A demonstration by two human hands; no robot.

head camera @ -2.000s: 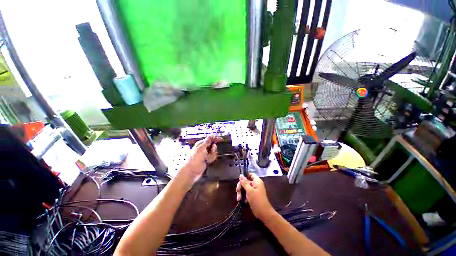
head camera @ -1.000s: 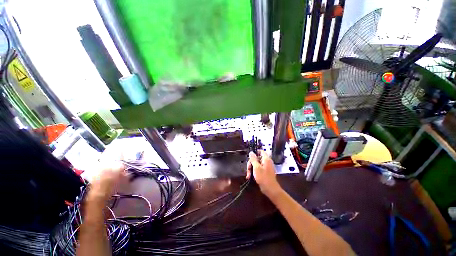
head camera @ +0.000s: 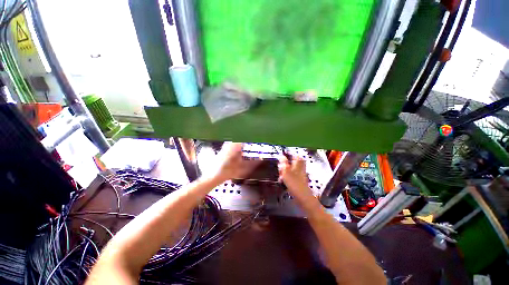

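The dark metal mould [head camera: 261,171] sits on the perforated plate [head camera: 229,196] under the green crossbeam. My left hand [head camera: 231,160] is at the mould's left side, blurred, with its fingertips partly hidden. My right hand [head camera: 293,170] is at the mould's right side, its fingers bent together beside something small and dark. I cannot tell what either hand grips. Black cables [head camera: 209,231] curve over the brown tabletop in front of the plate, partly behind my left forearm.
The green crossbeam [head camera: 273,123] hangs low over my hands, between steel columns [head camera: 340,178]. A tangled cable pile [head camera: 61,250] lies at the left. A metal profile [head camera: 388,209] stands at the right, near an orange-framed box [head camera: 363,181] and a fan [head camera: 446,131].
My left hand has moved from the cable pile to the mould. My right hand has moved from in front of the plate, up to the mould's right side. The view has shifted.
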